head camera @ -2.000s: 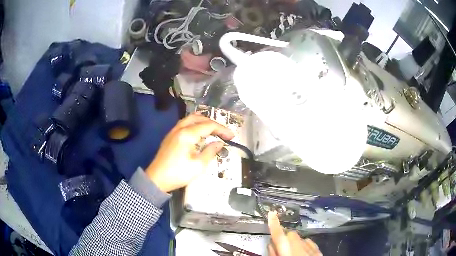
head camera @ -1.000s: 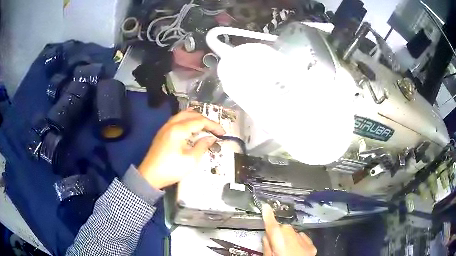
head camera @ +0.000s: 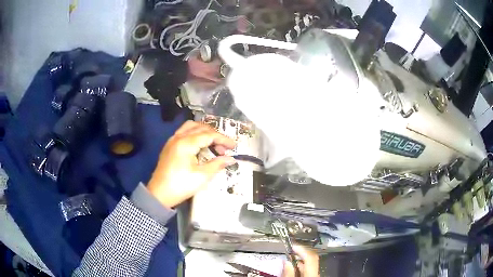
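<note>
My left hand [head camera: 186, 162] is over the worn cream machine bed [head camera: 216, 208], thumb and fingertips at the end of a narrow navy binding tape [head camera: 248, 159]. The tape runs right from the thumb under the glaring lamp; the exact grip is partly hidden by the fingers. My right hand [head camera: 304, 263], cut off by the bottom edge, holds silver tweezers [head camera: 282, 232]. Their prongs point up and left, beside the small metal binder attachment [head camera: 298, 228] at the bed's front. The needle area is hidden behind the lamp.
The lamp [head camera: 308, 119] hangs before the cream Siruba machine [head camera: 427, 130]. Thread snips [head camera: 247, 270] lie on the white table at the bottom. Dark tape rolls [head camera: 120, 121] rest on navy fabric [head camera: 162, 130] at left. Pale cords [head camera: 186, 32] lie behind the bed.
My right hand has drawn down and the tweezers now show in it, where before a finger pointed at the attachment. My left thumb and fingertips have spread a little and moved slightly down.
</note>
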